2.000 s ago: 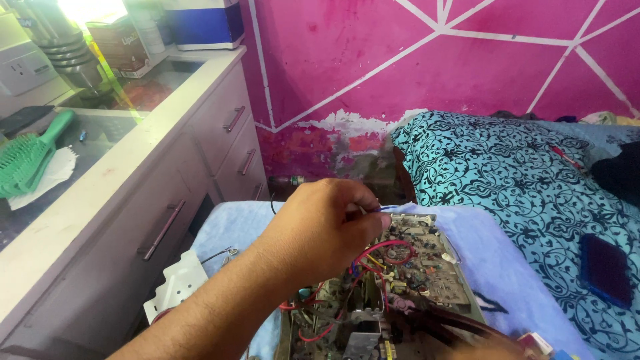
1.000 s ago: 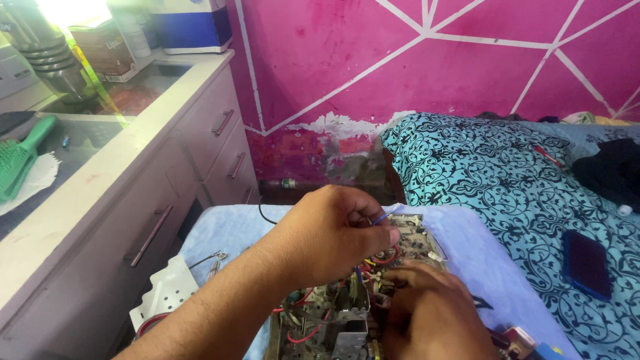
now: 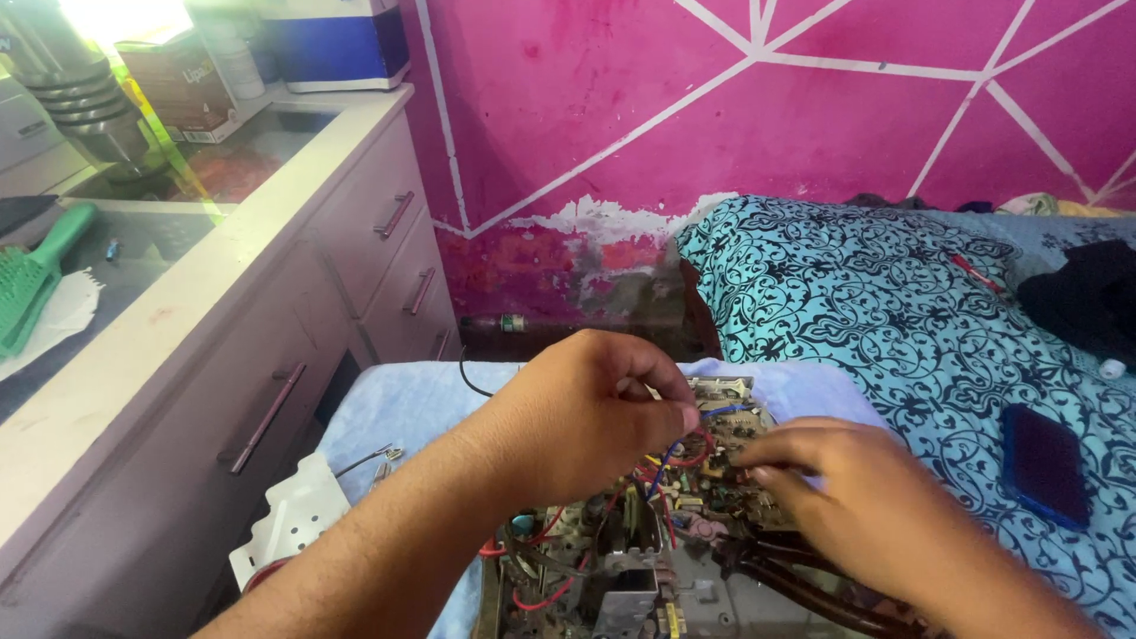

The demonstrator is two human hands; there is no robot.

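Note:
A dusty circuit board (image 3: pixel 710 493) with many components lies on a light blue cloth. Over its far part, my left hand (image 3: pixel 612 417) pinches a blue wire (image 3: pixel 729 410) between thumb and index finger. My right hand (image 3: pixel 821 470) is just above the board's right side, thumb and fingers slightly apart; nothing is visible between them. Red wires (image 3: pixel 555 596) loop across the near left of the board, beside a metal heat sink (image 3: pixel 628 596). Dark brown handles of a tool (image 3: pixel 790 581) rest on the board below my right hand.
A white perforated plate (image 3: pixel 297 515) lies on the cloth (image 3: pixel 390 404) at the left. White drawers (image 3: pixel 266 390) stand left of it. To the right, a dark blue phone-like object (image 3: pixel 1045 466) lies on a patterned bedspread (image 3: pixel 825 311). A bottle (image 3: pixel 508 323) lies near the wall.
My right hand has lifted off the board and moved right, its fingers parting. My left hand stays over the far part with the blue wire. The view has shifted slightly.

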